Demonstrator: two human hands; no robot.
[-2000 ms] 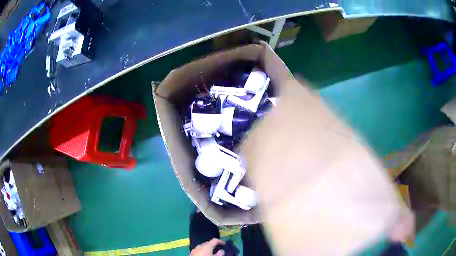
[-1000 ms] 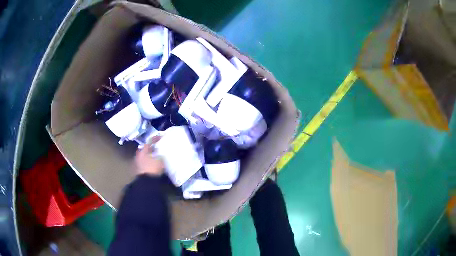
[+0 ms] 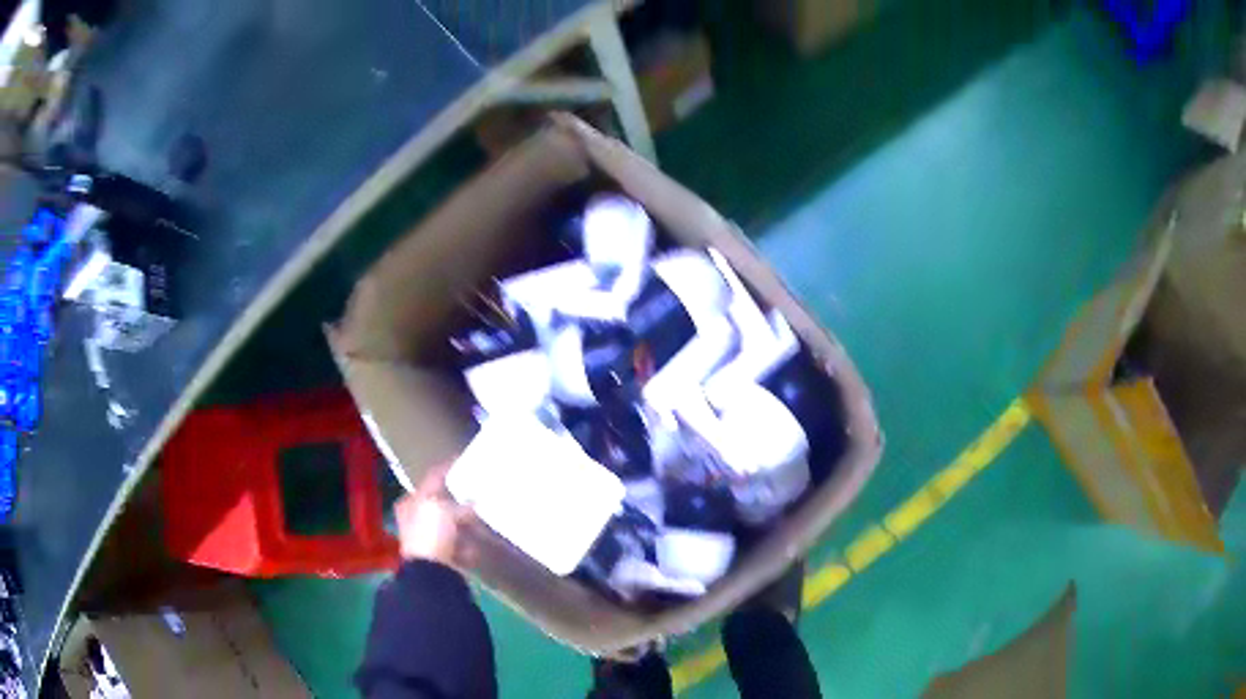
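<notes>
A large open brown carton (image 3: 451, 417) stands on the floor in front of me, full of white and black camera housings (image 3: 717, 430) lying in a jumble. Thin lead wires show among them. My left hand (image 3: 435, 526), in a dark sleeve, is at the carton's near left edge. It grips a white blocky camera housing (image 3: 534, 492) by its left corner, lifted over the others. The picture is blurred and the fingertips are partly hidden. My right hand is not in view.
A red plastic stool (image 3: 226, 492) stands left of the carton, under the curved bench edge (image 3: 294, 273). A silver screw feeder (image 3: 130, 298) and blue pieces (image 3: 25, 314) lie on the bench. Another carton with orange tape (image 3: 1141, 451) stands right. Cardboard (image 3: 1018, 655) lies lower right.
The cardboard has gone from over the carton to the floor on the right. My left hand has taken hold of a white housing and moved it toward the carton's left edge. The view has shifted.
</notes>
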